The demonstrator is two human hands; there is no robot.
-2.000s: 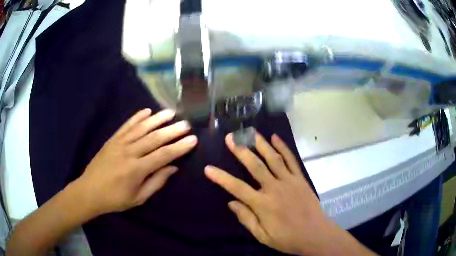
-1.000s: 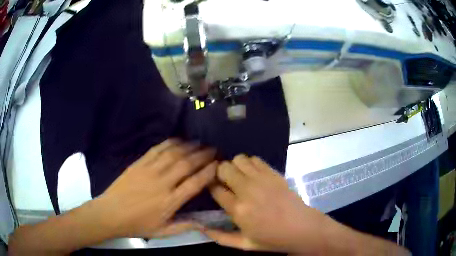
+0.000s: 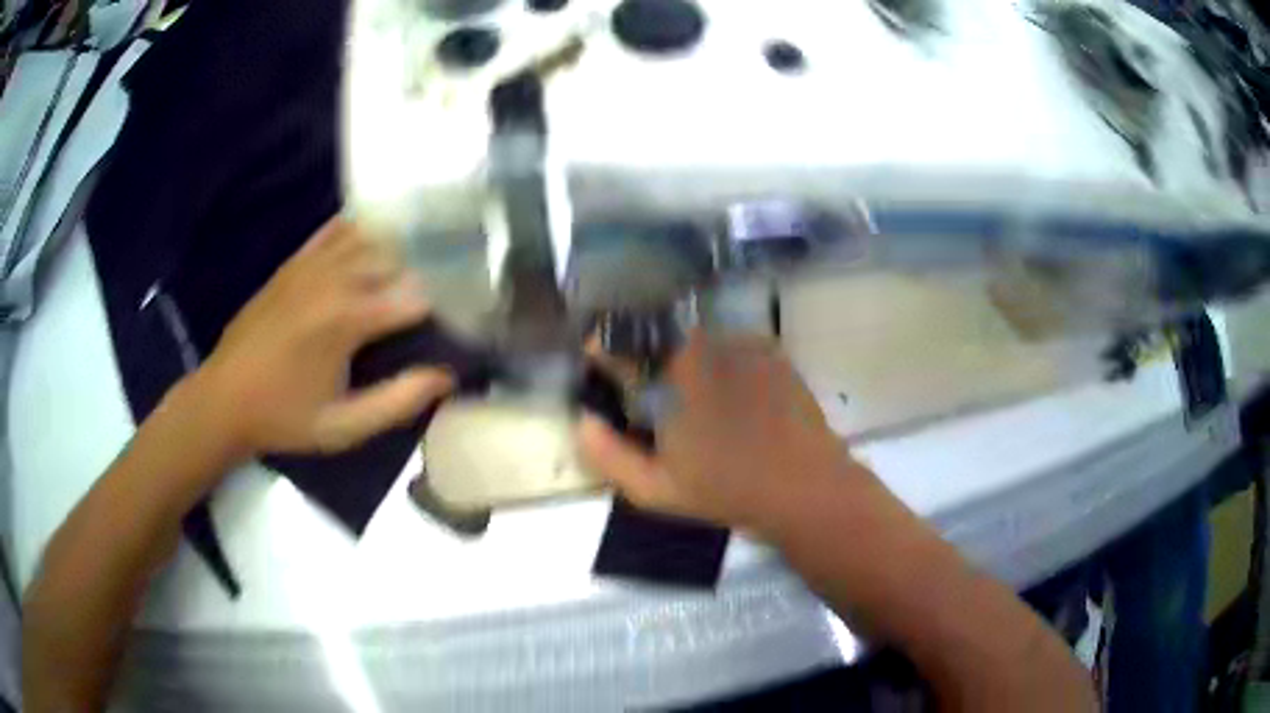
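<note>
The dark garment panel (image 3: pixel 223 153) lies on the white table left of the sewing machine head (image 3: pixel 696 126), with its lower end under the needle area. My left hand (image 3: pixel 314 348) is on the panel just left of the needle area, thumb towards the needle; a grip cannot be told. My right hand (image 3: pixel 731 425) is just right of the needle area, blurred, with dark cloth at its thumb and fingers. A dark cloth end (image 3: pixel 662 543) hangs below it on the table. The presser foot is blurred and partly hidden.
Long pale pieces with dark edges (image 3: pixel 56 126) lie at the far left. A ruler-marked strip (image 3: pixel 724 634) runs along the near table edge. A small black-and-yellow item (image 3: pixel 1149 348) is at the right end of the machine bed. Blue cloth (image 3: pixel 1163 599) hangs at the lower right.
The dark cloth has moved up and left, baring the pale machine bed and table in front. My hands have parted and moved up to either side of the needle area. The view has shifted.
</note>
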